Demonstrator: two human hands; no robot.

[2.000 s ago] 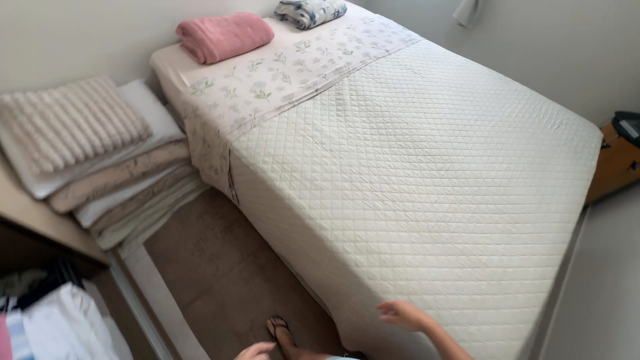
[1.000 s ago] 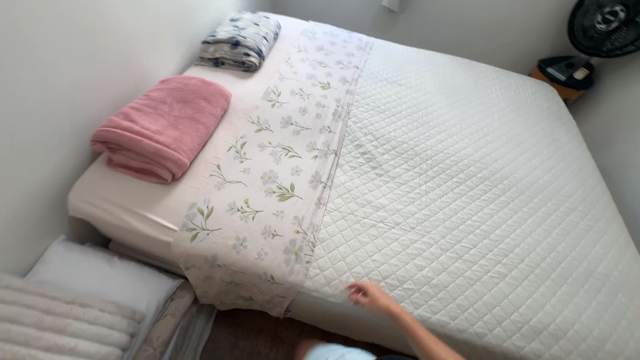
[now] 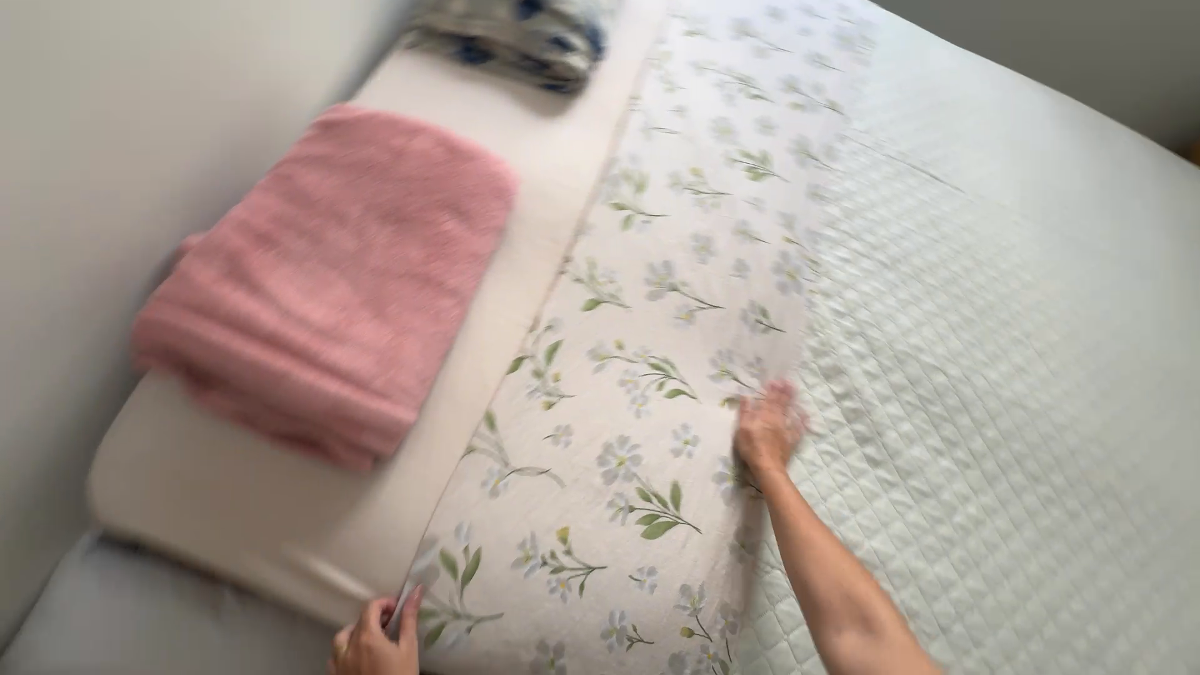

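Note:
My left hand [image 3: 380,637] pinches the edge of the floral sheet [image 3: 619,375] between thumb and fingers, low at the side of the bed. My right hand [image 3: 771,429] rests on the sheet's other edge, where it meets the white quilted bedspread [image 3: 937,422]; its fingers are blurred and it grips nothing that I can see. The floral sheet lies as a folded-back band across the bed. To its left, a folded pink blanket [image 3: 347,281] sits on the pale fitted sheet [image 3: 225,469].
A folded cloth with a blue pattern [image 3: 516,42] lies farther up the bed, along the wall [image 3: 169,122]. A pale grey surface [image 3: 141,600], blurred, is below the mattress corner at the lower left.
My left hand has come into view and taken hold of the floral sheet's edge. My right hand has moved from the quilted bedspread onto the sheet's edge. The view is now closer to the bedding.

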